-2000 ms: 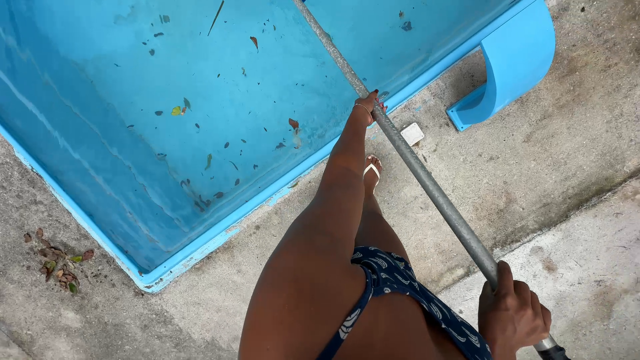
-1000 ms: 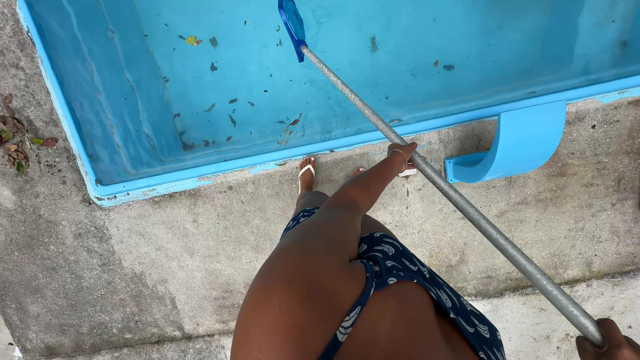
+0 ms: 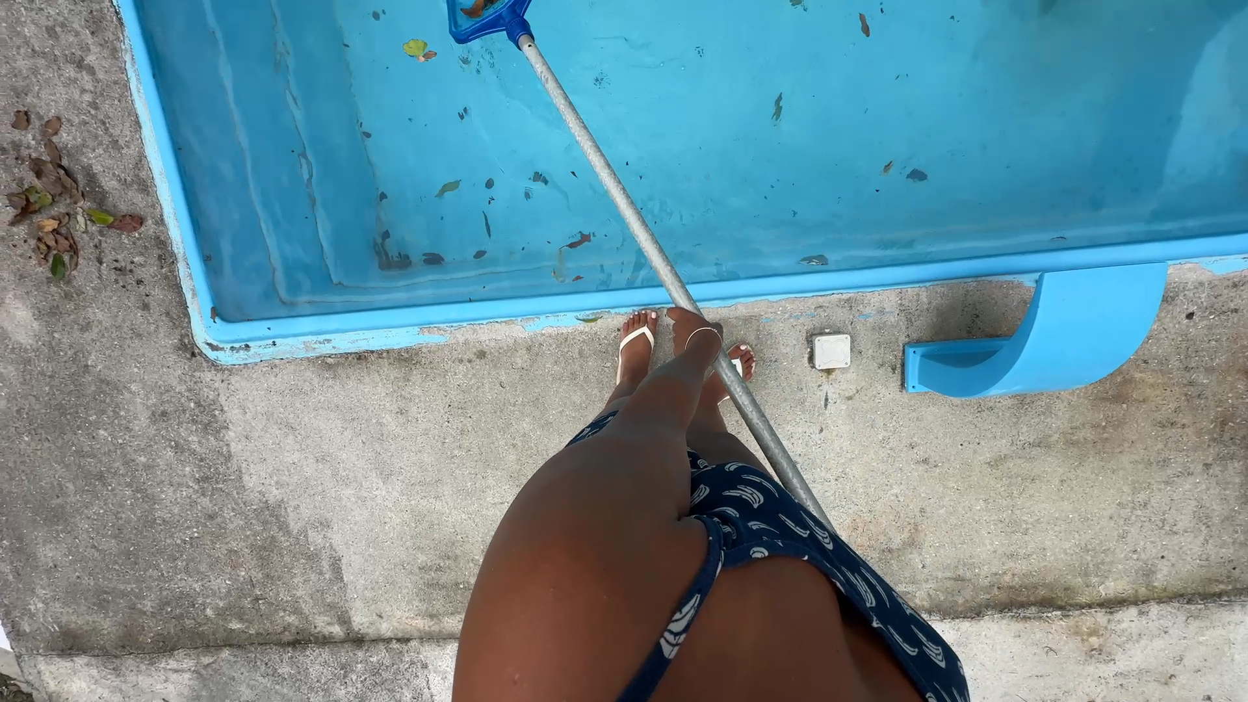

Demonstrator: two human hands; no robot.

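Note:
My left hand point(image 3: 696, 331) grips a long grey metal pole point(image 3: 624, 200) just past the pool's near edge, above my feet. The pole slants from the top centre down to the right, where my body and patterned swimsuit hide its lower end. At its far end a blue skimmer net point(image 3: 490, 21), cut off by the top edge, is over the pool with brown leaf matter in it. My right hand is out of sight. A yellow-green leaf point(image 3: 416, 48) lies left of the net, and dark leaves are scattered about the pool.
The pool's light blue rim point(image 3: 390, 320) has peeling paint. A curved blue pool fixture point(image 3: 1082, 331) stands on the concrete deck at the right, beside a small white square box point(image 3: 831, 351). Dry leaves point(image 3: 57, 200) lie in a pile on the left. My feet in white flip-flops stand near the rim.
The view has turned and shifted. The skimmer net, out of frame two seconds ago, now shows at the top. My right hand, seen on the pole's lower end before, has left the view.

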